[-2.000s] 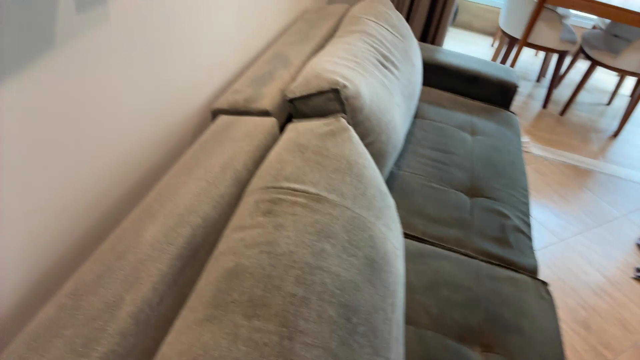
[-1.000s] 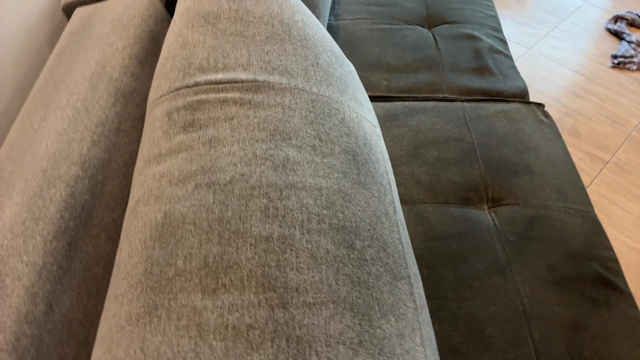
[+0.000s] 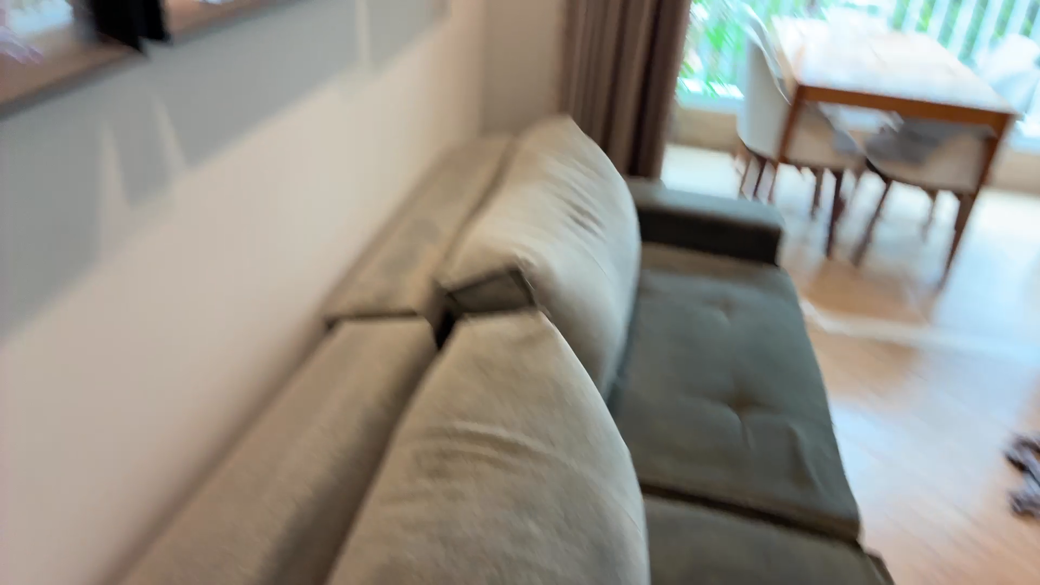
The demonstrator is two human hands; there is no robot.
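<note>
Neither my left hand nor my right hand shows in the head view. A grey-green fabric sofa runs away from me along the wall. Its nearer back cushion (image 3: 496,463) fills the lower middle, and the farther back cushion (image 3: 569,236) stands behind it, with a dark end panel facing me. To the right of the cushions lies the tufted seat cushion (image 3: 731,382), which ends at the sofa's armrest (image 3: 707,215). The picture is blurred.
A pale wall (image 3: 244,244) with framed pictures (image 3: 73,57) borders the sofa on the left. Beyond are a brown curtain (image 3: 621,81), a wooden dining table (image 3: 894,69) and upholstered chairs (image 3: 934,154). A patterned cloth-like thing (image 3: 1025,475) lies on the floor at right.
The view has swung up from close over the sofa cushions and now takes in the wall pictures and dining table. Nothing on the sofa has plainly moved.
</note>
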